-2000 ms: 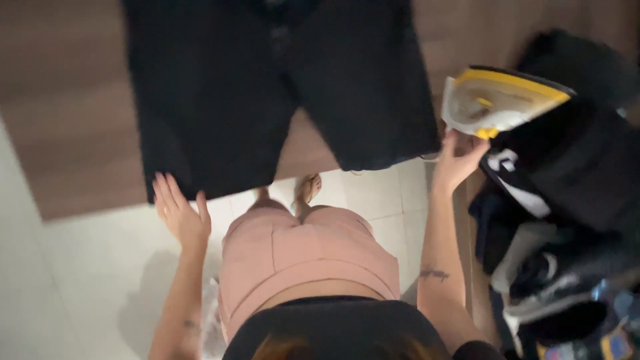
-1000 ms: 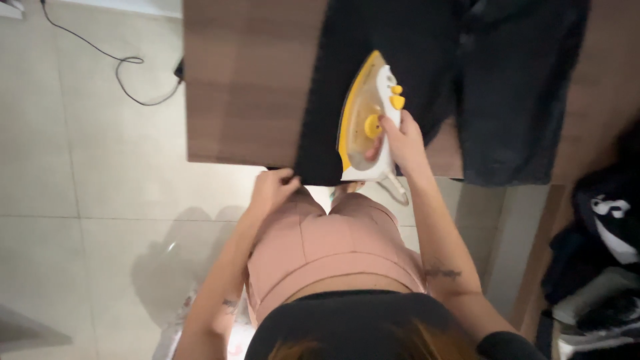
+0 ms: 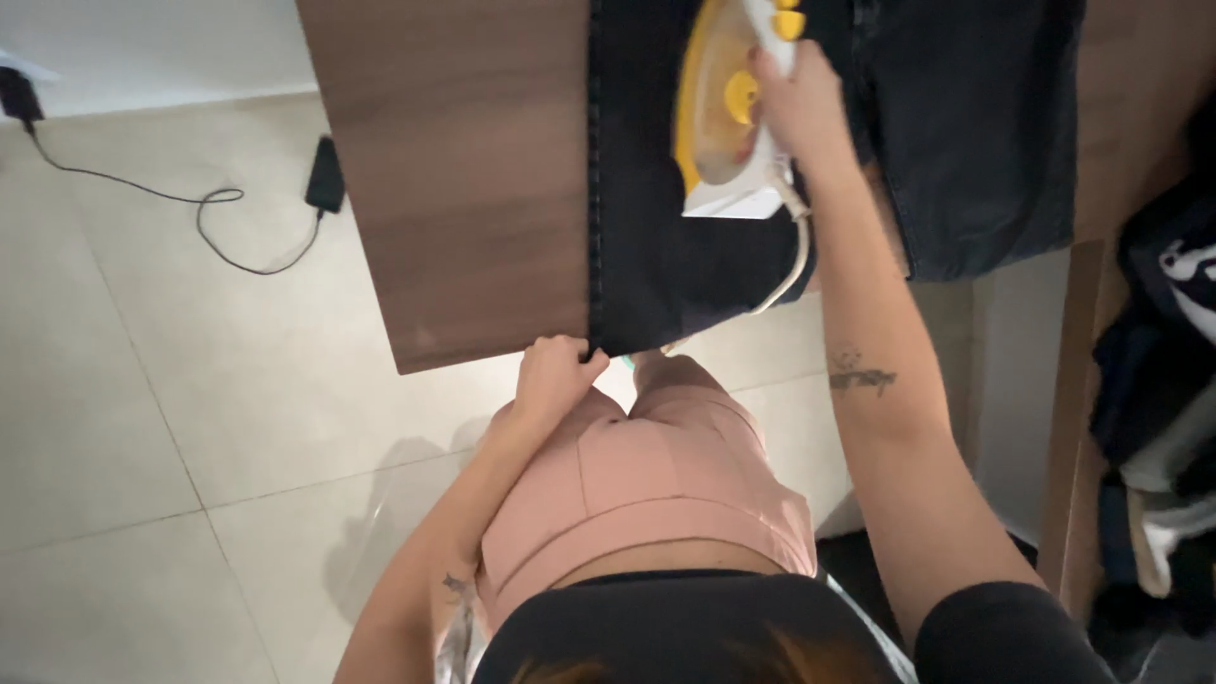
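Black denim shorts (image 3: 978, 142) lie spread on a brown wood-grain table (image 3: 465, 190), their leg hems at its near edge. My right hand (image 3: 803, 109) is closed around the handle of a white and yellow clothes iron (image 3: 708, 104), which lies over the left leg of the shorts, its tip cut off by the top of the view. The iron's pale cord runs from its heel down past the hem. At the near edge, my left hand (image 3: 560, 375) pinches the outer corner of that leg's hem between thumb and fingers.
On the tiled floor left of the table, a black phone-like device (image 3: 325, 176) is joined by a thin black cable (image 3: 261, 271) to a plug at the wall. Dark clothes (image 3: 1154, 313) are heaped at the far right, beside a wooden panel edge (image 3: 1073, 427).
The right hand took the iron from the right side and brought it onto the shorts' left leg, then moved it farther from my body. The left hand went from lying open to pinching the hem.
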